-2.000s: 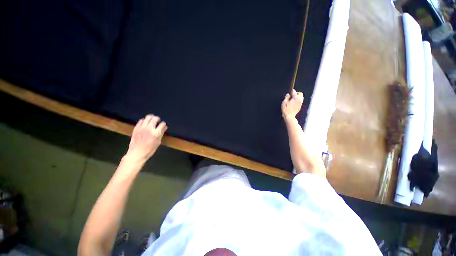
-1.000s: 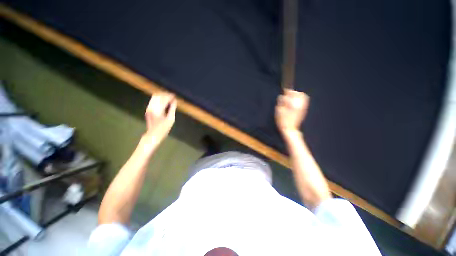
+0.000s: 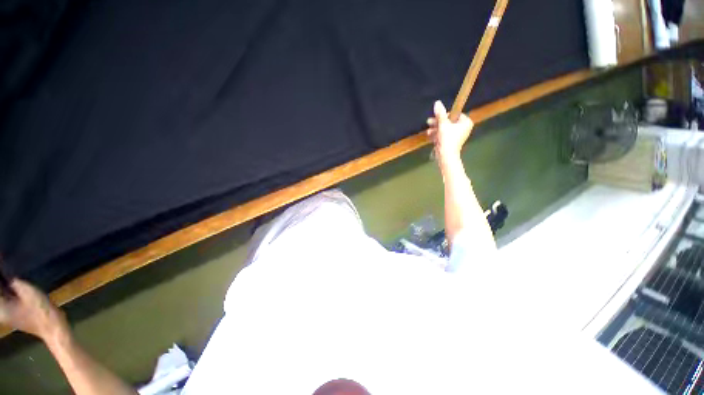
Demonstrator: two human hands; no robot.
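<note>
Black fabric [image 3: 231, 100] covers the table, with a few soft creases near its middle. My right hand [image 3: 451, 133] holds the near end of a brown wooden stick [image 3: 480, 58] at the table edge. The stick slants up and away over the fabric and has a white mark on it. My left hand [image 3: 27, 308] is at the far left, partly cut off by the picture's edge, at the fabric's near edge; a dark bit shows at its fingers, and whether they grip it is unclear.
The light wood table edge [image 3: 231, 216] runs across in front of me. A white roll [image 3: 600, 32] lies at the fabric's right end. A fan [image 3: 604, 133] stands at the right on the green floor, with a white surface and a wire rack nearer.
The view has turned, and the white roll is now farther away. My left hand has moved far left along the edge. My right hand still holds the stick, now slanting right.
</note>
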